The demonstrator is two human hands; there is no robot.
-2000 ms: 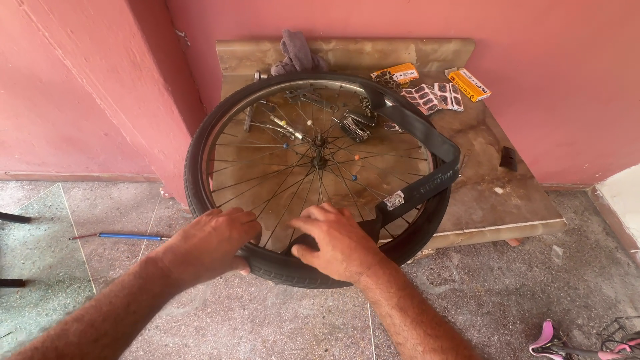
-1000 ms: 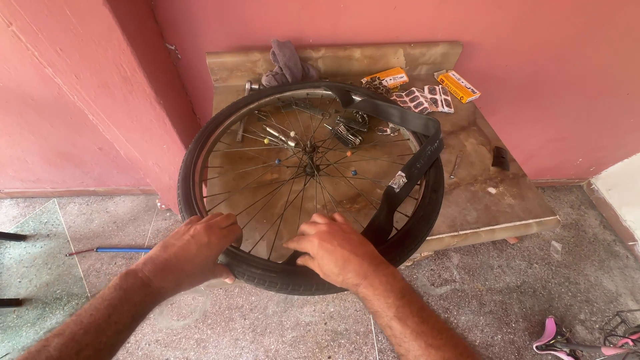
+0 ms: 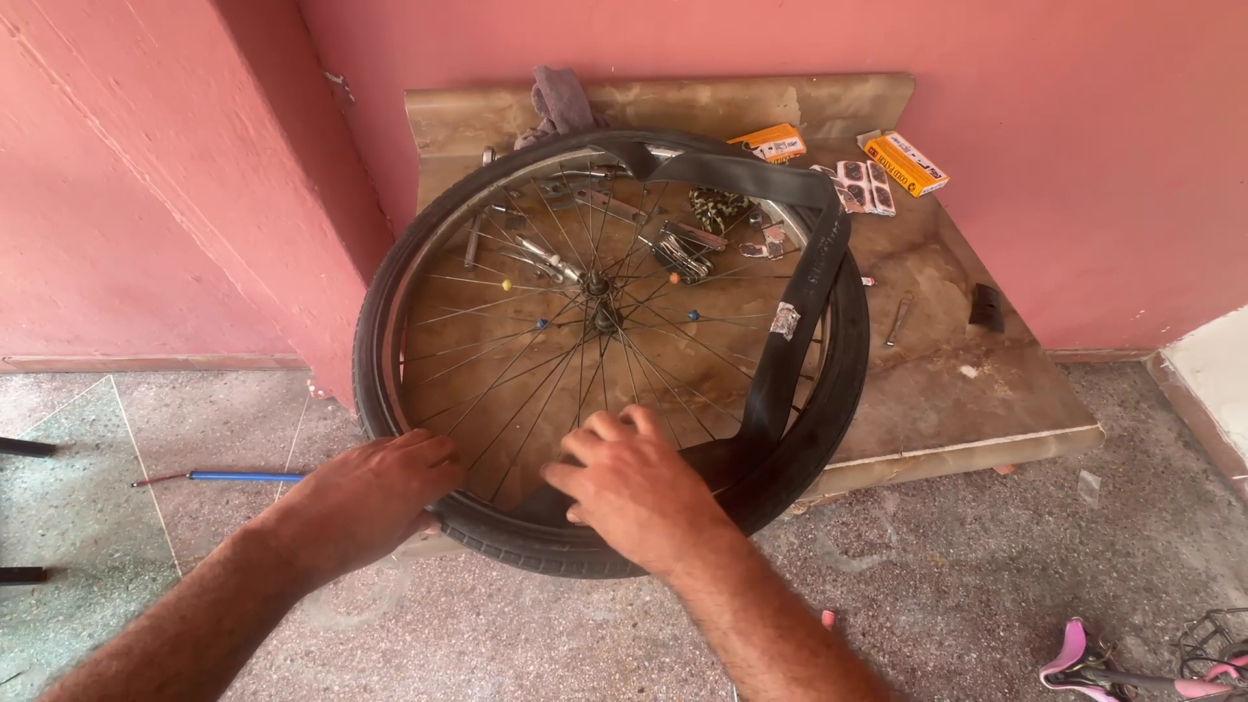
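A spoked bicycle wheel with a black tyre lies tilted on a brown stone slab. My left hand grips the tyre at its near left, fingers over the rim side and thumb low outside. My right hand is at the near edge, over the tyre and the black inner tube, its fingers curled; its fingertips partly hide what they touch. The flat inner tube hangs out of the tyre along the right side and across the top right of the wheel, with a silvery patch on it.
Behind the spokes lie a folding multi-tool and metal wrenches. Orange patch-kit boxes, patch sheets and a grey cloth are at the back. A blue hand-pump-like rod lies on the floor; a pink bicycle part is lower right.
The wheel and both hands keep nearly the same places. The right hand's fingers have shifted slightly at the near edge, and the loose tube's bend at the lower right has changed shape.
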